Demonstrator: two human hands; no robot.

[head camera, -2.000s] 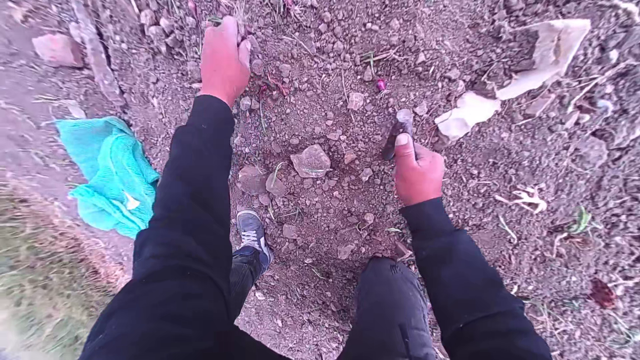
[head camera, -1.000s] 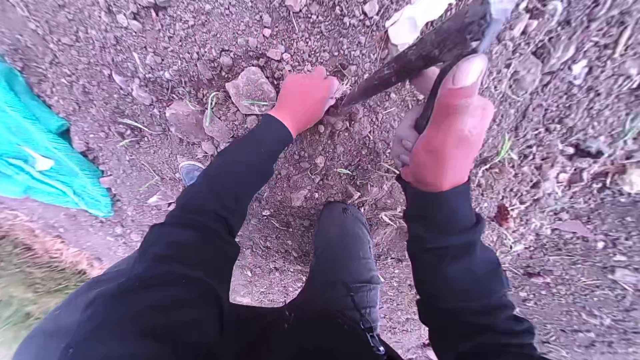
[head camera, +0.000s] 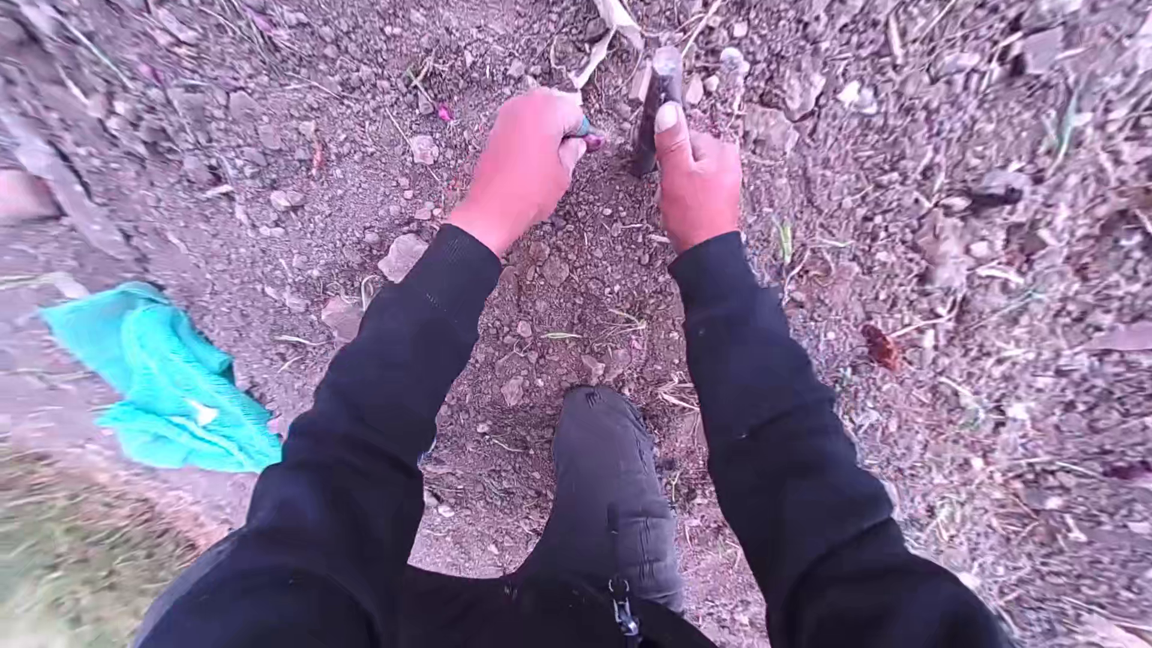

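Note:
My left hand [head camera: 531, 157] is closed, its fingers pinching a small thing with a greenish and purple-pink end [head camera: 589, 138], just above the soil; I cannot tell what it is. To its right, my right hand [head camera: 697, 175] grips a dark hand tool [head camera: 657, 112], thumb along its shaft, with a pale rounded end pointing up the view. The tool's lower end is near the soil, and its kind is not clear from here. A small pink bit [head camera: 444, 113] lies on the soil left of my left hand.
A turquoise cloth [head camera: 180, 387] lies on the ground at the left. Stones [head camera: 402, 257] sit beside my left forearm. Dry pale husk strips [head camera: 612, 27] lie beyond my hands. My knee [head camera: 603, 450] is below them, and a reddish-brown dry leaf [head camera: 880, 347] lies right of my right sleeve.
My left hand has left the spot beside the stones and is now farther up the view. The tool in my right hand, earlier slanting toward my left hand, now points up the view.

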